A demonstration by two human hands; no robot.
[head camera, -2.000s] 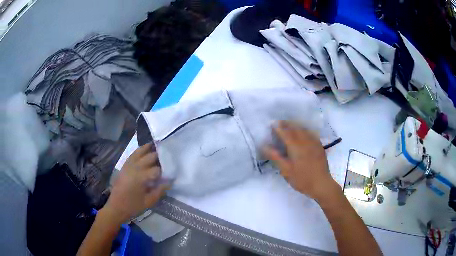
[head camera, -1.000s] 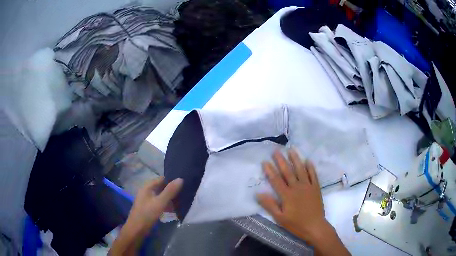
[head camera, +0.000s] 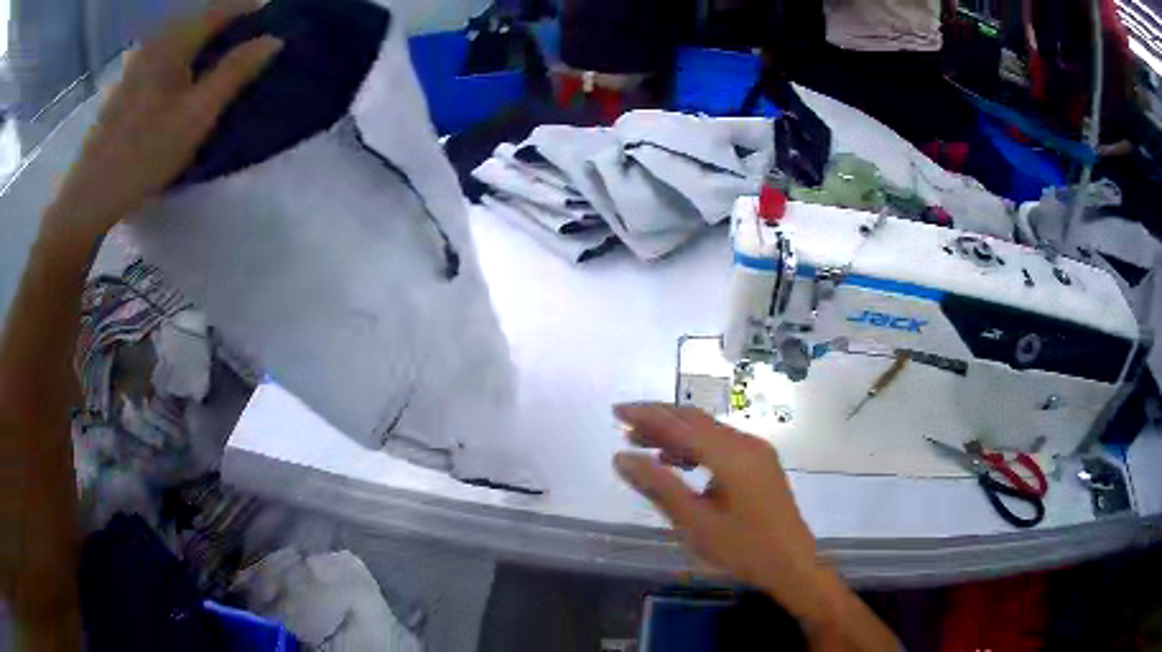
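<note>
A tube-shaped garment panel (head camera: pixel 331 280), pale grey outside with a navy-black face inside its opening, hangs at the left over the white table. My left hand (head camera: pixel 159 115) grips it by the open upper end, held high at the upper left. Its narrow lower end with a dark edge reaches down near the table's front edge. My right hand (head camera: pixel 714 490) is open and empty over the table's front, left of and below the needle plate (head camera: pixel 702 392). The white JACK sewing machine (head camera: pixel 930 331) stands at the right.
Folded grey pieces (head camera: pixel 624 178) lie behind the table's middle. Scissors (head camera: pixel 1007 478) and a thin brownish tool (head camera: pixel 882 382) lie at the machine's front. Grey cut pieces (head camera: pixel 153 338) are piled at left. A blue crate (head camera: pixel 242 627) is at lower left. A pale green bundle (head camera: pixel 841 182) sits behind the machine.
The panel was flat on the table; my left hand has lifted it up to the upper left. My right hand has let it go and moved away. The view has swung right, showing the whole machine.
</note>
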